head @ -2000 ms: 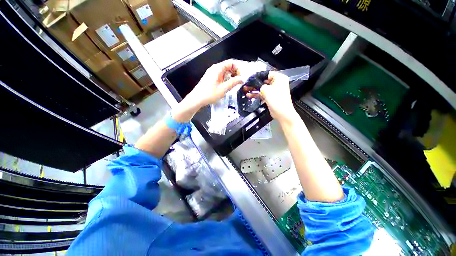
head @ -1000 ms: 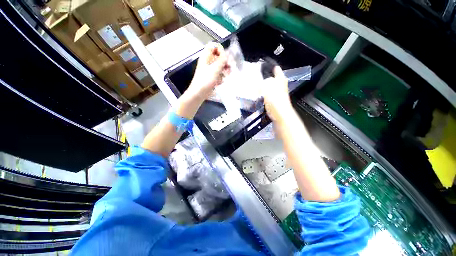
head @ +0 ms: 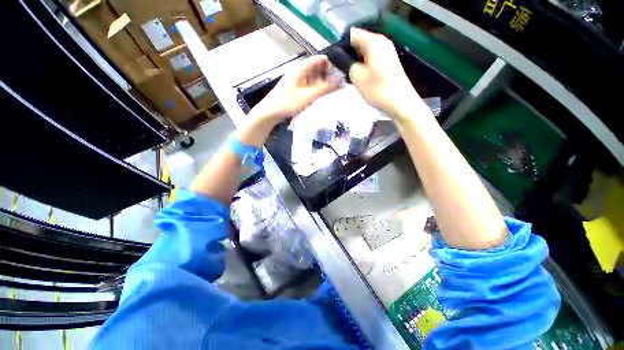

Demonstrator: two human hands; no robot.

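My left hand (head: 297, 92) and my right hand (head: 373, 65) are close together over the black tray (head: 356, 179). Both grip the upper end of a crinkled clear-white plastic bag (head: 342, 113). Black covers show on my right fingertips. The bag hangs over the tray, with small dark pieces showing at its lower part; whether they are inside it or behind it I cannot tell. A light blue strap (head: 246, 154) is around my left wrist.
Flat perforated plates (head: 383, 232) lie on the pale line surface. A green circuit board (head: 410, 307) is at lower right, partly under my right sleeve. Plastic bags (head: 263, 222) lie below the metal edge. Cardboard boxes (head: 161, 75) stand upper left, black racks (head: 68, 143) left.
Both hands have come together higher up at the bag's top, my right hand moving up. The bag now hangs below them. The view has shifted slightly.
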